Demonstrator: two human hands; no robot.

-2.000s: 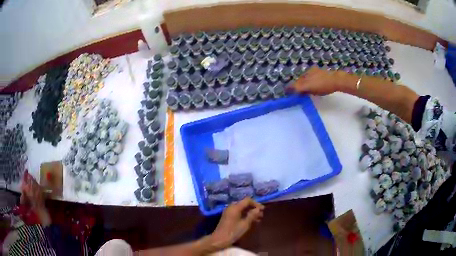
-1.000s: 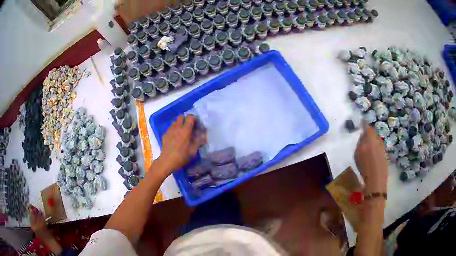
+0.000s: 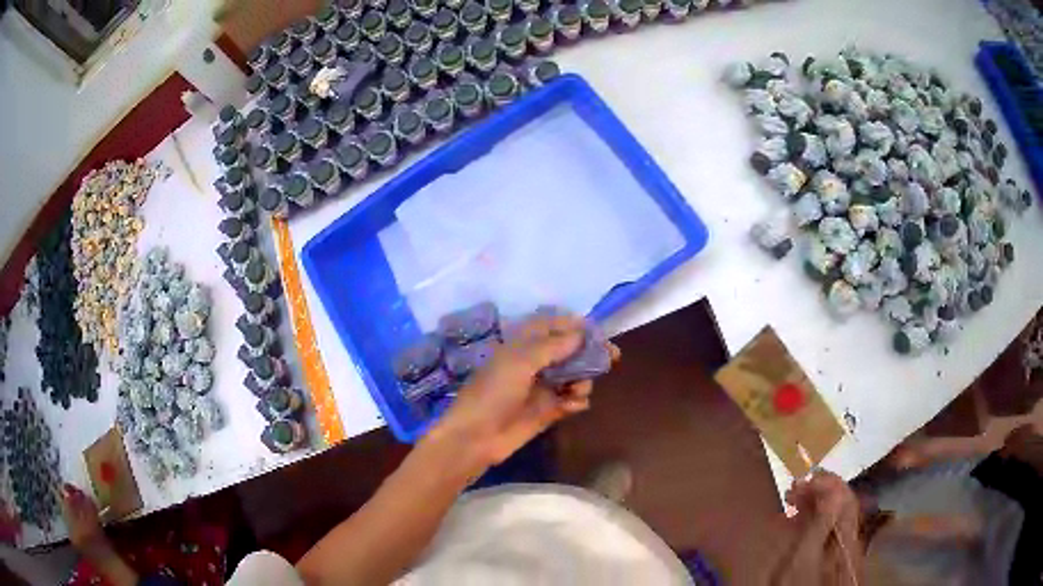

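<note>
My left hand (image 3: 509, 383) holds a purple-grey body piece (image 3: 581, 353) over the front edge of the blue tray (image 3: 690, 235). Several other body pieces (image 3: 470, 325) lie in the tray's front left corner, partly hidden by my hand. My right hand (image 3: 826, 513) is low at the right and holds a thin pale glue stick (image 3: 805, 458). The stick's whitish tip is over the near end of the brown glue board (image 3: 764, 383), which bears a red spot (image 3: 789, 397).
A heap of whitish-grey head pieces (image 3: 875, 195) lies at the right. Rows of assembled figurines (image 3: 440, 112) stand behind the tray and left of the orange strip (image 3: 307, 332). Part heaps (image 3: 166, 361) and another person's hand (image 3: 82, 515) are at far left.
My left hand has moved from the tray's left side to its front edge, with a body piece. My right hand has moved from the heap to the glue board. The view has shifted.
</note>
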